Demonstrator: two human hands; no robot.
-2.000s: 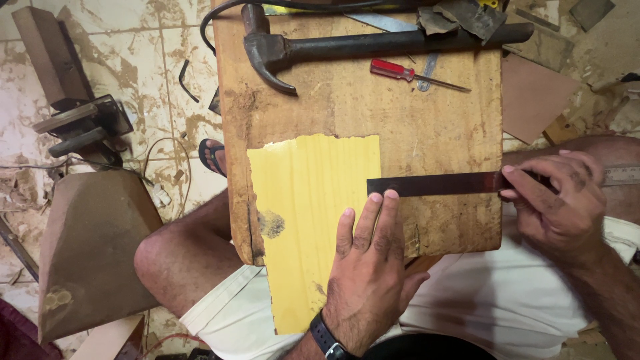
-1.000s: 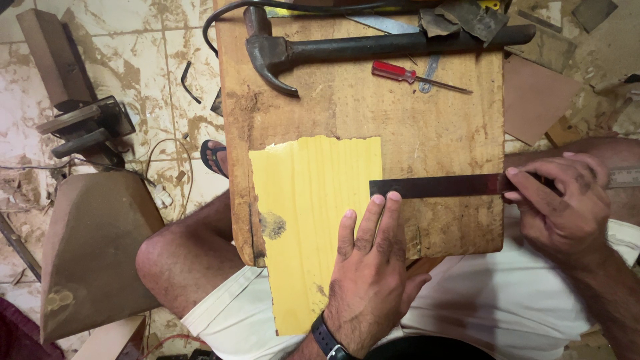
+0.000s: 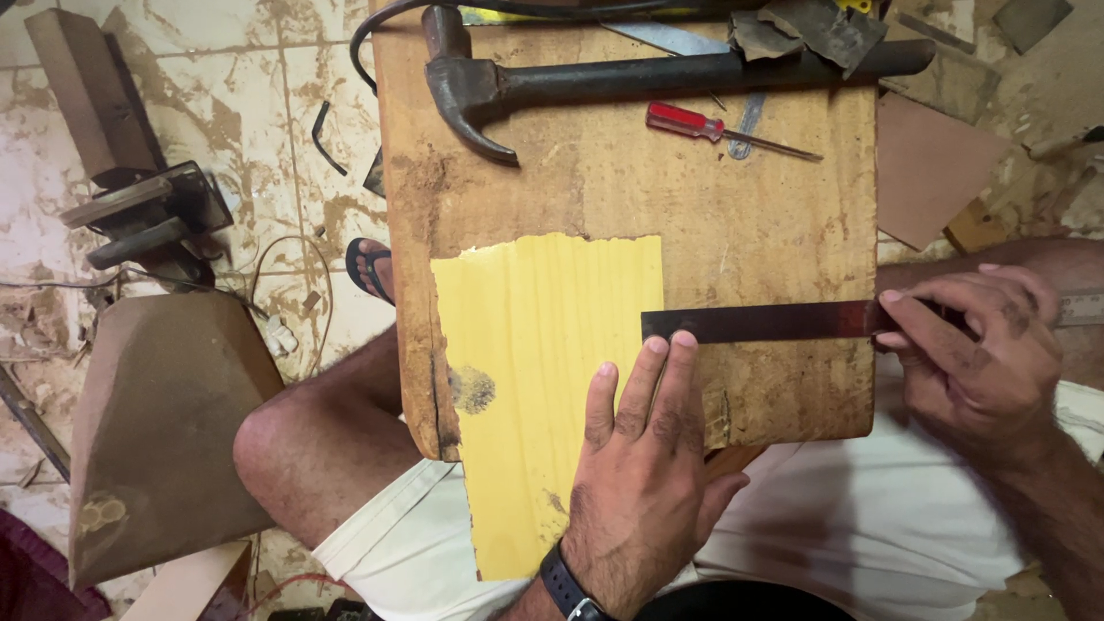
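A yellow wood-grained sheet [image 3: 535,345] with a ragged top edge lies partly on a worn wooden board [image 3: 776,207] and hangs past its near edge over my lap. My left hand [image 3: 642,457], with a black watch at the wrist, rests flat on the sheet, its fingertips at the lower edge of a dark flat strip [image 3: 776,322]. The strip's left end overlaps the sheet's right edge. My right hand [image 3: 983,354] grips the strip's right end between thumb and fingers. A steel ruler [image 3: 1082,306] shows beyond that hand; whether the hand holds it too is unclear.
A claw hammer [image 3: 604,79], a red-handled screwdriver [image 3: 690,122] and dark sandpaper pieces [image 3: 815,34] lie along the board's far side. On the dusty tiled floor at left are a clamp-like metal tool [image 3: 155,211] and a large brown wedge-shaped block [image 3: 164,423].
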